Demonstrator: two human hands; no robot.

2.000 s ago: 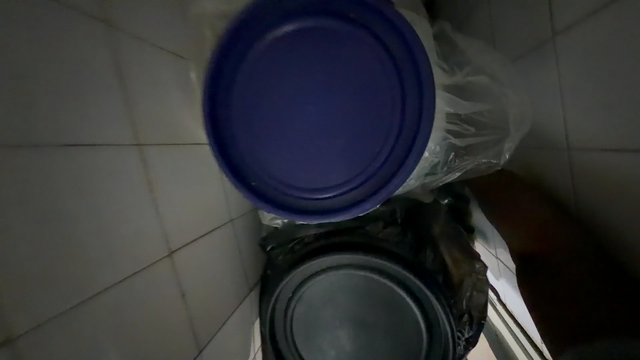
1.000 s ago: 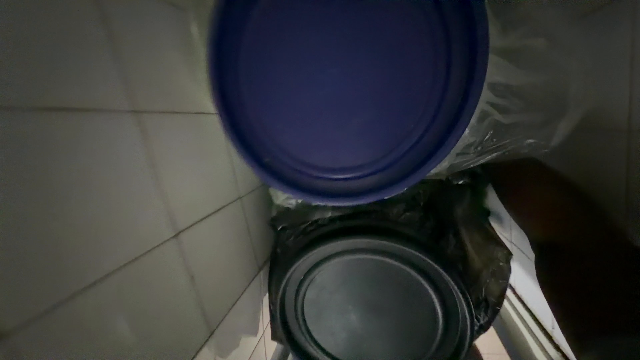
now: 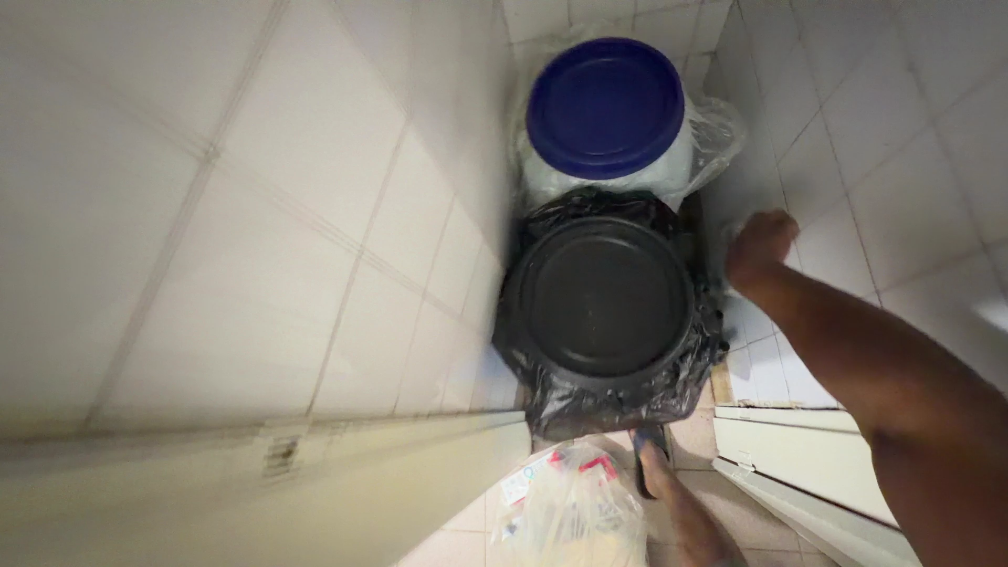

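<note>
My right hand (image 3: 762,242) is beside the tiled wall on the right, its fingers curled and blurred; whether anything is in it does not show. Left of it stands a container with a round black lid (image 3: 606,298), with a black plastic bag (image 3: 602,409) around it. Behind that is a white container (image 3: 657,185) with a round blue lid (image 3: 605,108) and clear plastic wrapped about it. Nearer the bottom, a clear plastic bag (image 3: 583,504) with red and white packaging inside rests on the tiled floor. My left hand is out of view.
White tiled walls (image 3: 299,181) close in on both sides. Cream-coloured door frames (image 3: 795,453) flank the opening at the bottom. A leg and a foot in a dark sandal (image 3: 647,465) stand on the floor beside the clear bag.
The view has moved back from the containers and become brighter. My right hand, only a dark arm shape before, now shows beside the right wall. The clear bag and the foot have come into view.
</note>
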